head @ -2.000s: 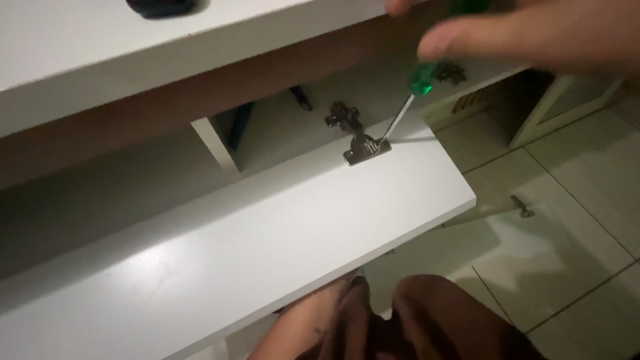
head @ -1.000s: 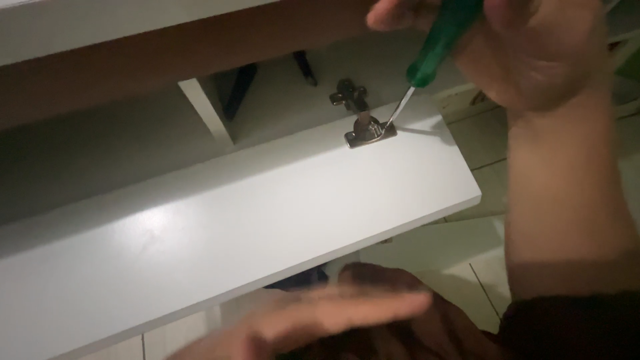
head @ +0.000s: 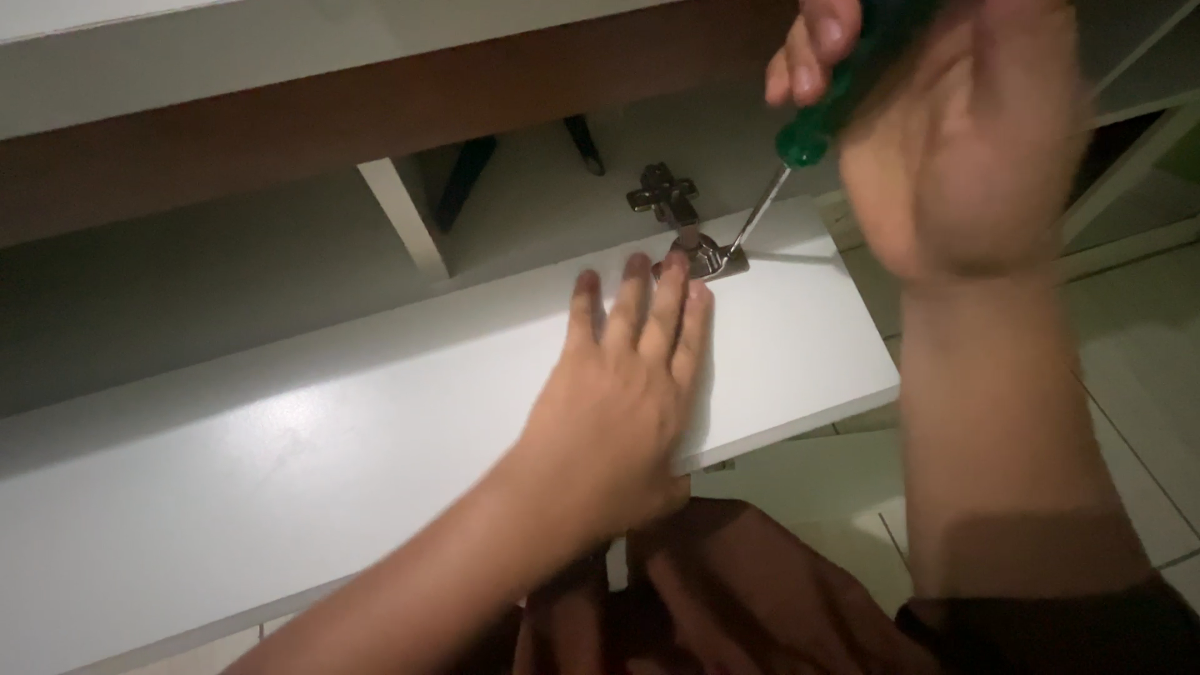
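Note:
My right hand grips the green handle of a screwdriver at the upper right. The screwdriver's metal shaft slants down to the right end of a metal cabinet hinge, which lies at the back edge of a white cabinet door panel. Flat on the panel, fingers spread, rests my left hand; its fingertips reach the left side of the hinge cup. The hinge's arm and cross-shaped mounting plate extend back into the cabinet. Exactly where the screwdriver tip sits is too small to tell.
Behind the panel is the cabinet's inside with a white divider and dark narrow objects. A white top edge runs above. My legs are under the panel's front edge. Floor tiles and another white board lie at the right.
My left hand, blurred low in front of the panel a second ago, now lies on it by the hinge. My right hand stays on the screwdriver, whose shaft still reaches the hinge.

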